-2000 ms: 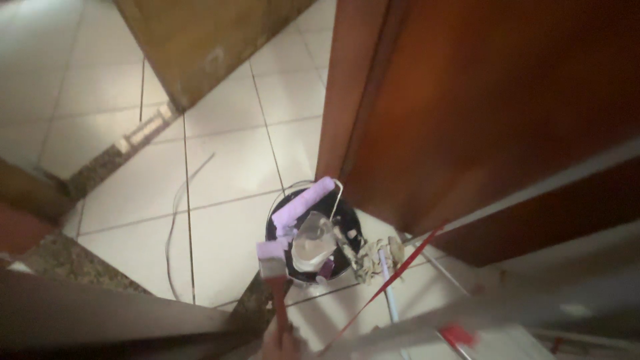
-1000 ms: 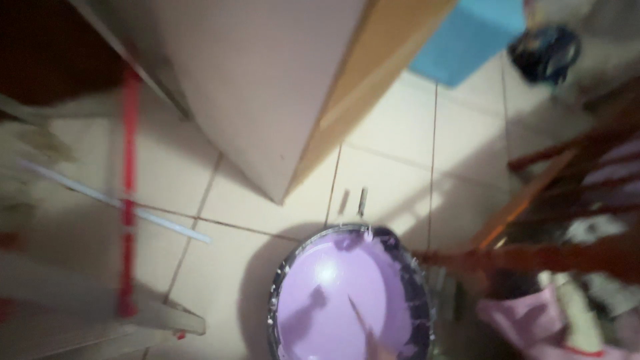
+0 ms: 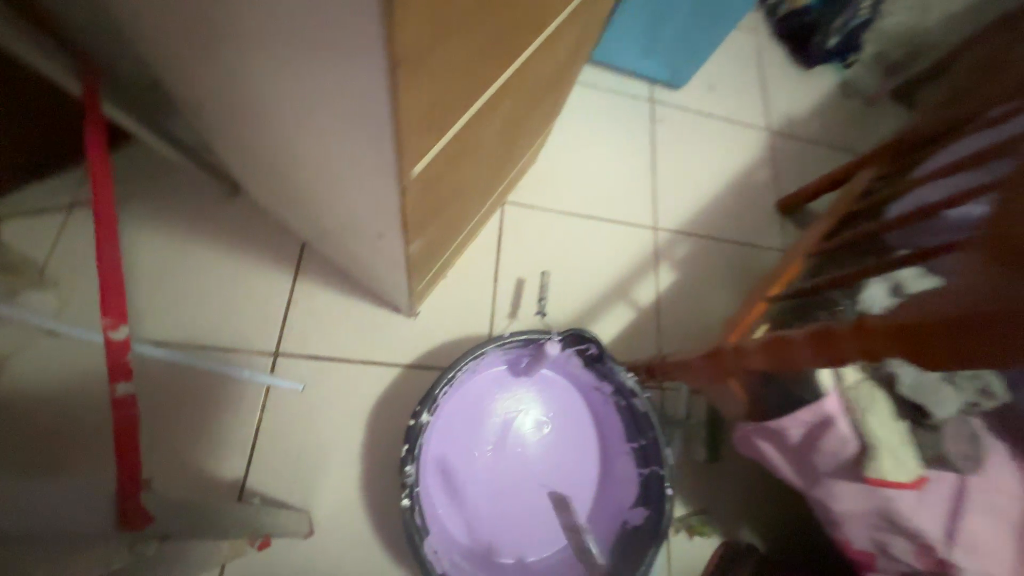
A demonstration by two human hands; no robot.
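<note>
A black bucket (image 3: 412, 448) with light purple paint (image 3: 512, 456) stands on the tiled floor at the bottom centre. Paint is smeared over its inner wall and rim. Over the lower right of the paint, a slim, blurred brush-like tool (image 3: 572, 528) runs down to the bottom edge of the view. Whatever holds its lower end is hidden below the frame. Neither my left hand nor my right hand can be seen.
A pale panel (image 3: 320, 144) with a tan side (image 3: 472, 104) rises behind the bucket. To the left are a red strip (image 3: 112, 296) and a thin pale rod (image 3: 216, 366). A wooden slatted frame (image 3: 840, 344) and pink cloth (image 3: 904, 480) lie right; a blue item (image 3: 672, 40) is behind.
The view has swung from a smaller bucket holding a purple roller to this paint bucket. The brush and fingers seen at the bottom two seconds ago were over the floor; the fingers no longer show.
</note>
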